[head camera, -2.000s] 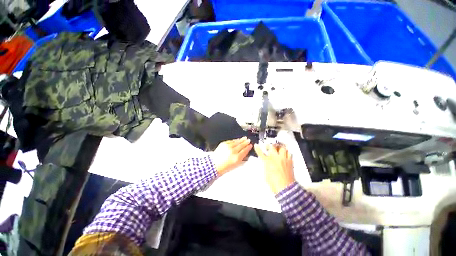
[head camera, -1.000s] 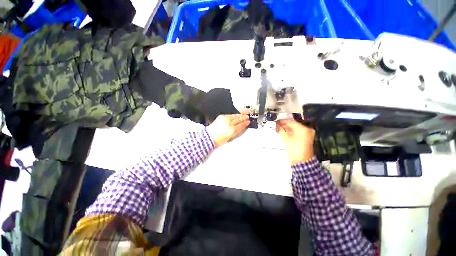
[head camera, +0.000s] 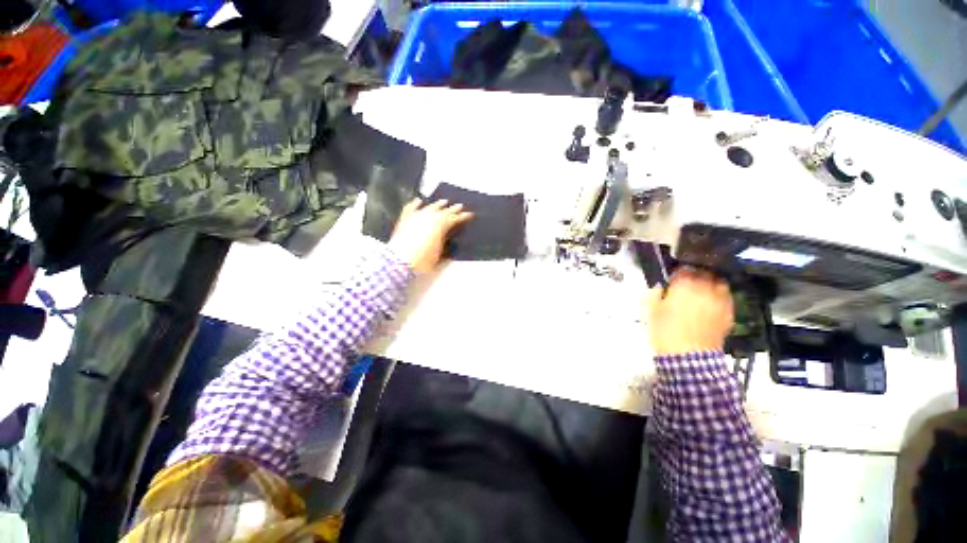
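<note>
A black fabric panel (head camera: 488, 225) lies flat on the white table, left of the presser foot and needle (head camera: 589, 255). A camouflage piece (head camera: 390, 199) joins it on the left. My left hand (head camera: 426, 233) grips the panel's left end, fingertips on top. My right hand (head camera: 695, 308) is right of the needle, at the edge of the machine head (head camera: 785, 191). A small dark piece (head camera: 648, 262) shows by its fingertips; the fingers are partly hidden, so a grip on it cannot be told. Camouflage pieces (head camera: 751, 310) lie under the machine arm.
A camouflage pile (head camera: 180, 138) lies at upper left, with a strip stack (head camera: 95, 371) hanging down the left side. Blue bins (head camera: 551, 21) stand behind the machine, one holding dark pieces (head camera: 530, 58). Black cloth (head camera: 477, 456) lies below the table edge.
My left hand has moved left and up from the needle, with the black panel now flat and clear of the needle. My right hand has moved right, towards the area under the machine head.
</note>
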